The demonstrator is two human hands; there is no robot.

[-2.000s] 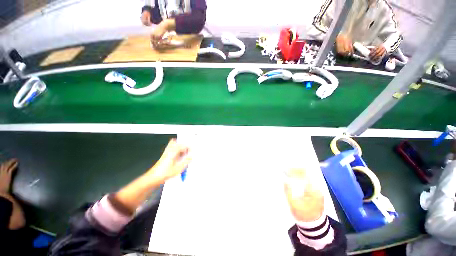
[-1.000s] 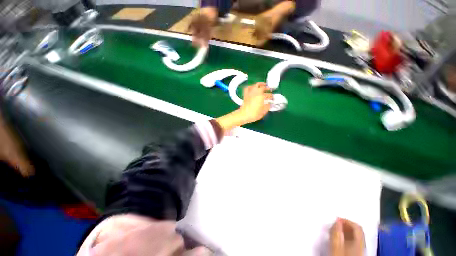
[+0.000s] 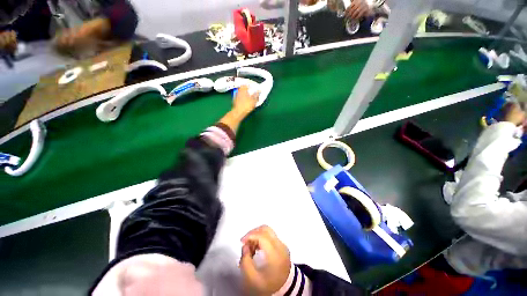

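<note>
My left hand (image 3: 245, 99) reaches over the green conveyor belt (image 3: 300, 98), its fingers on a white curved unit (image 3: 263, 80) with a bit of blue at the fingertips. My right hand (image 3: 266, 260) is curled above the white work sheet (image 3: 254, 196), thumb and fingers close together; whether it holds something small is unclear. Left of my left hand, a white and blue part (image 3: 190, 88) and a white curved arm (image 3: 130, 97) lie on the belt.
A blue tape dispenser (image 3: 358, 222) and a loose tape ring (image 3: 336, 155) are right of the sheet. A slanted grey post (image 3: 378, 72) rises behind them. A dark red-edged object (image 3: 427, 145) lies farther right. Across the belt are a red dispenser (image 3: 248, 32) and people's hands; a white-sleeved person is at right.
The view has swung right. My left hand has gone from one belt piece to the curved unit farther right. The tape dispenser is now fully in view.
</note>
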